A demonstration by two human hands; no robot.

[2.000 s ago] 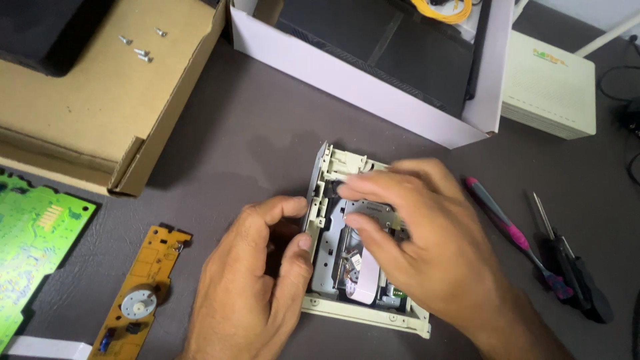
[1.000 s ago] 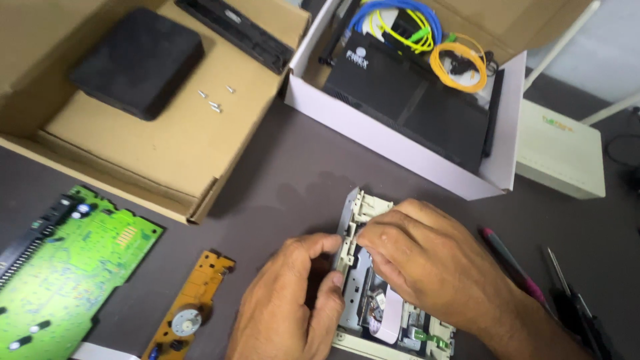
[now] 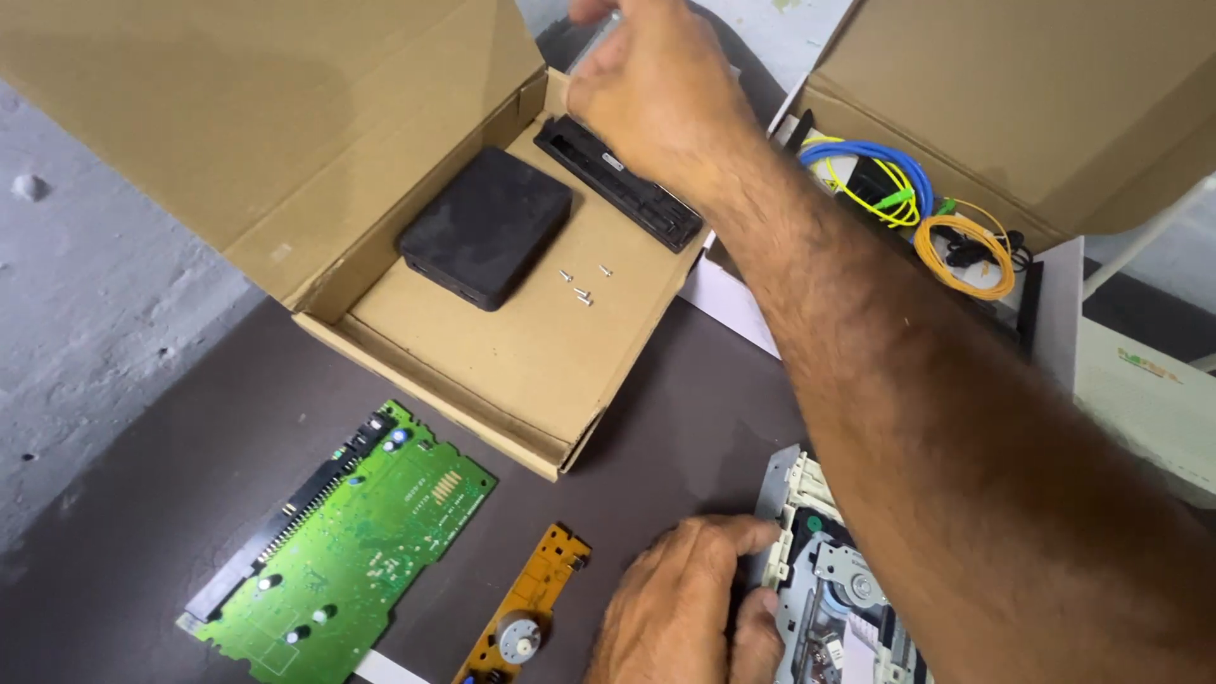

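Note:
My left hand (image 3: 698,598) rests at the left edge of an opened optical disc drive (image 3: 803,608), fingers against its cream plastic frame and metal side plate. Inside the frame a metal mechanism and a white ribbon cable show. My right hand (image 3: 655,95) is raised at the top, past the far end of a cardboard box (image 3: 513,380); a greyish flat piece (image 3: 597,43) shows at its fingers, but the grip is not clear. Below that hand, a long black plastic strip (image 3: 617,180) lies in the box, with a black square case (image 3: 486,228) and several small screws (image 3: 581,296).
A green circuit board (image 3: 370,560) and an orange-brown board with a small motor (image 3: 522,617) lie on the dark table at lower left. A second box (image 3: 1059,294) holds coiled cables (image 3: 964,252). A white router (image 3: 1140,408) is at right.
My right hand has left the disc drive and moved up beyond the cardboard box. My left hand has stayed at the drive's left edge. The view has shifted left.

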